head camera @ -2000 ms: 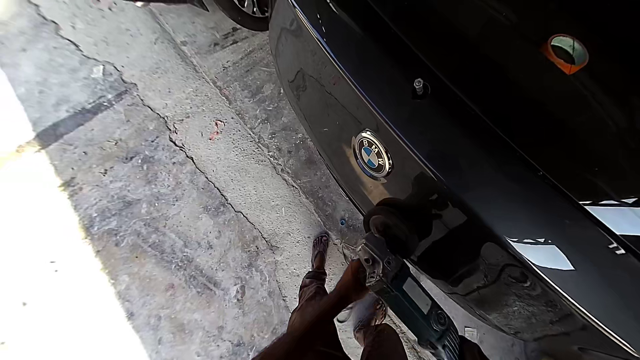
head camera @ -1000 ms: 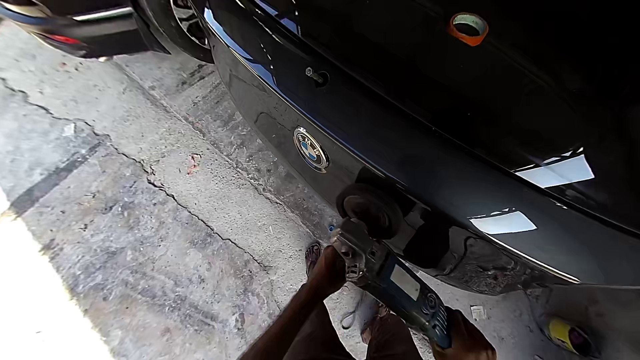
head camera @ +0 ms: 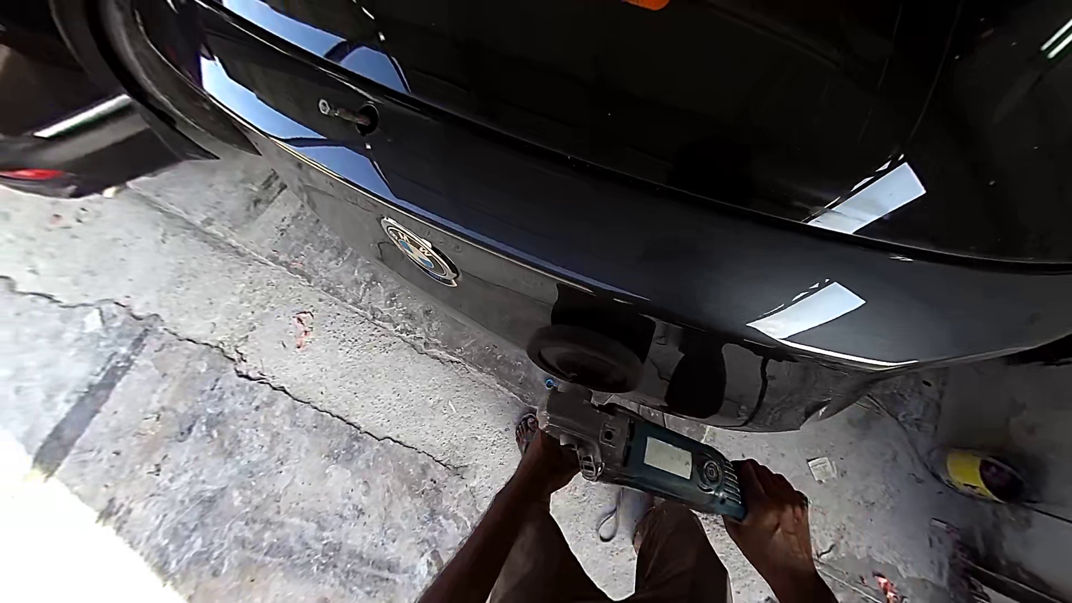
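A teal and grey power polisher (head camera: 645, 456) is held between my hands, with its round dark pad (head camera: 584, 358) at the glossy dark panel of a BMW car (head camera: 502, 226). Whether the pad presses on the paint cannot be told. My left hand (head camera: 553, 461) grips the polisher near its head, partly hidden by the tool. My right hand (head camera: 769, 507) is wrapped around the rear end of its body. The round BMW badge (head camera: 420, 251) lies up and left of the pad. Further up, a metal bolt (head camera: 343, 113) sticks out of a hole in the panel.
Another dark car (head camera: 75, 142) stands at the upper left. Cracked concrete floor (head camera: 335, 368) lies below the panel, with my feet and legs near the bottom. A yellow container (head camera: 980, 476) is on the floor at right. An orange object (head camera: 649, 3) shows at the top edge.
The view has shifted and turned a lot. Both hands stay with the polisher, whose pad was also at the panel below the badge in the earlier frames. My right hand has come into clear sight.
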